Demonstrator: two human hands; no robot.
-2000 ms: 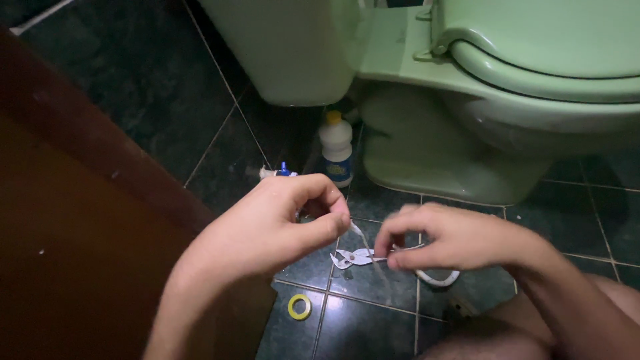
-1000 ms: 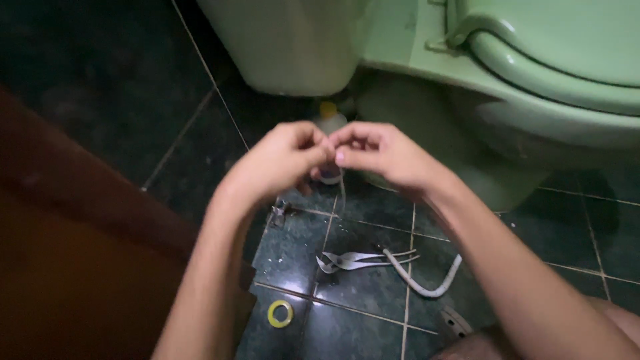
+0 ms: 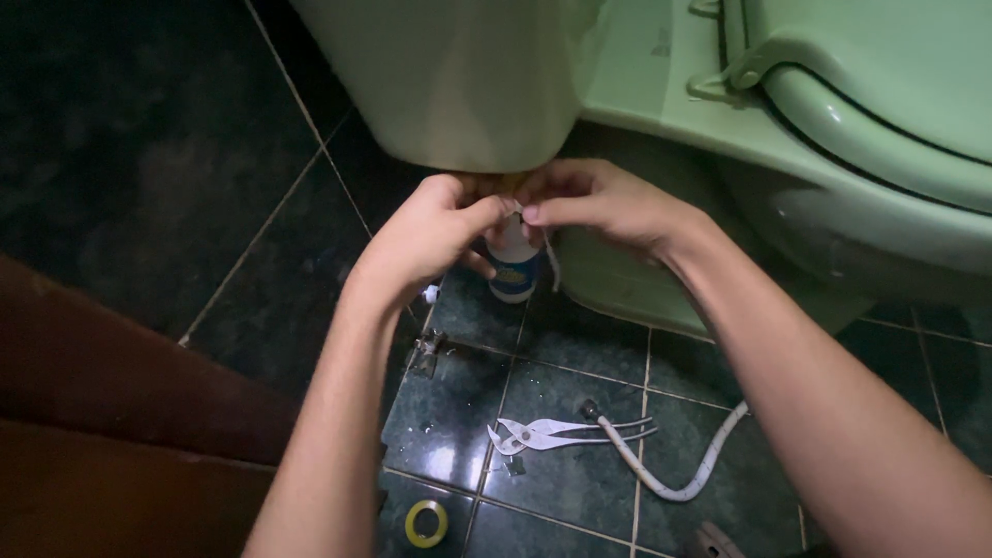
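Observation:
My left hand (image 3: 438, 232) and my right hand (image 3: 604, 201) meet just below the rounded bottom of the green toilet tank (image 3: 457, 101). Between their fingertips they pinch a thin white strand (image 3: 553, 263), whose loose end hangs below my right hand. Past the fingers stands a white plastic bottle (image 3: 513, 275) with a blue label, its upper part mostly hidden. On the tiles lie slip-joint pliers (image 3: 535, 435) with their jaws apart. The metal end of a white flexible hose (image 3: 678, 494) rests by their handles. A yellow ring-shaped roll (image 3: 426, 524) lies nearer to me.
The green toilet bowl and its base (image 3: 620, 279) stand at the right. A small metal fitting (image 3: 426, 353) lies near the wall, with a white and blue piece beyond it. A brown wooden panel (image 3: 116, 387) fills the lower left. Small bits are scattered on the dark tiles.
Two seconds ago my hands were apart with the strand between them; now their fingertips meet. They have moved up toward the underside of the tank.

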